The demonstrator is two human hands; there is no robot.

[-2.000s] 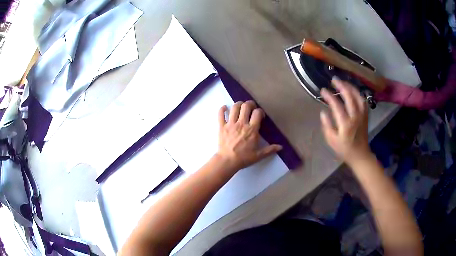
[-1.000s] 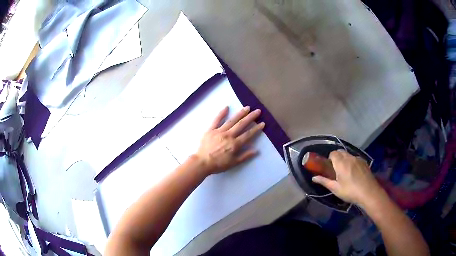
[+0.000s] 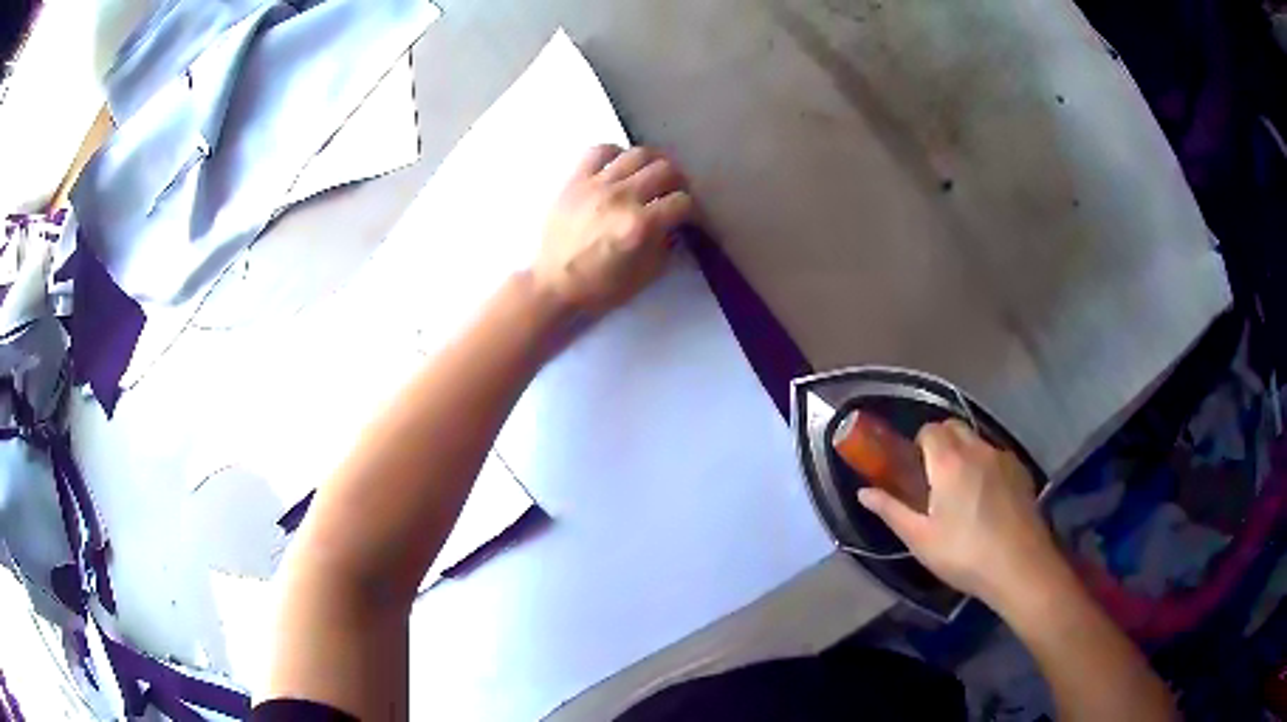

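The pale blue-white front panel (image 3: 649, 437) lies flat, wrong side up. Its dark purple hem allowance (image 3: 748, 325) runs along the far right edge. My left hand (image 3: 614, 226) has bent fingers on the upper part of that edge; whether it pinches the cloth is unclear. My right hand (image 3: 967, 501) is closed on the wooden handle of the iron (image 3: 826, 459), whose tip rests at the lower end of the hem band. A short dark pocket opening (image 3: 494, 546) shows mid-panel. My left forearm hides most of the long panel seam.
Other pale garment pieces (image 3: 297, 127) lie at the upper left, with a purple-and-pale heap (image 3: 64, 466) at the left edge. The stained pressing table (image 3: 903, 198) curves away at right. The maroon hose (image 3: 1171, 607) hangs beyond its edge.
My right hand has taken hold of the iron, and the iron has come down from the upper right to the hem's lower end. My left hand has moved up along the hem edge, its fingers now bent.
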